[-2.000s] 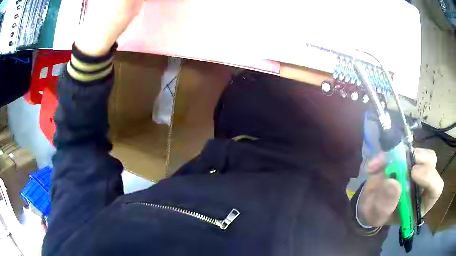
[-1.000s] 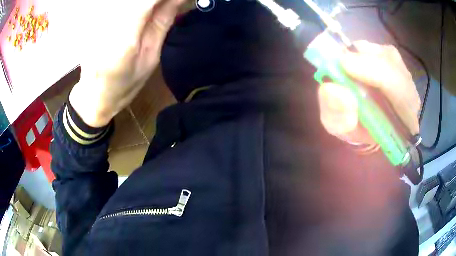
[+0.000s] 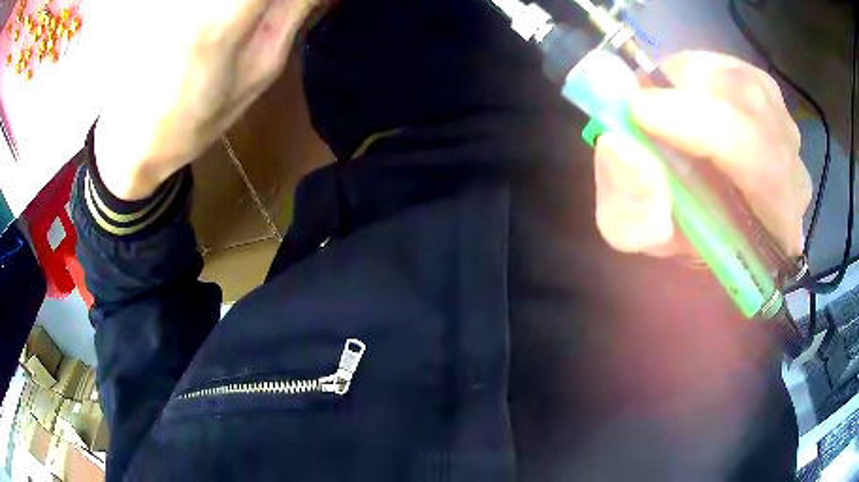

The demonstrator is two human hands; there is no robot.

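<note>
My right hand (image 3: 706, 155) is shut on the green handle of the soldering iron (image 3: 702, 226) at the upper right. The iron's pale collar and metal shaft point up and left, and its tip is beyond the top edge. My left hand (image 3: 202, 80) reaches up from the left, overexposed, with its fingertips cut off by the top edge. I cannot tell if it holds anything. A loose pile of small orange-yellow components (image 3: 40, 36) lies at the upper left corner. The work point is out of the picture.
My dark jacket fills the middle. An open cardboard box (image 3: 247, 202) is below my left hand. A red plastic stool (image 3: 58, 240) stands at the left, with cartons (image 3: 56, 381) lower down. Black cables (image 3: 827, 160) hang at the right. Grey stacked items (image 3: 834, 377) show at the lower right.
Over two seconds the view has shifted, so the row of round black parts has left the picture and the yellow pile shows. Since one second ago my left hand appears slightly higher and further left.
</note>
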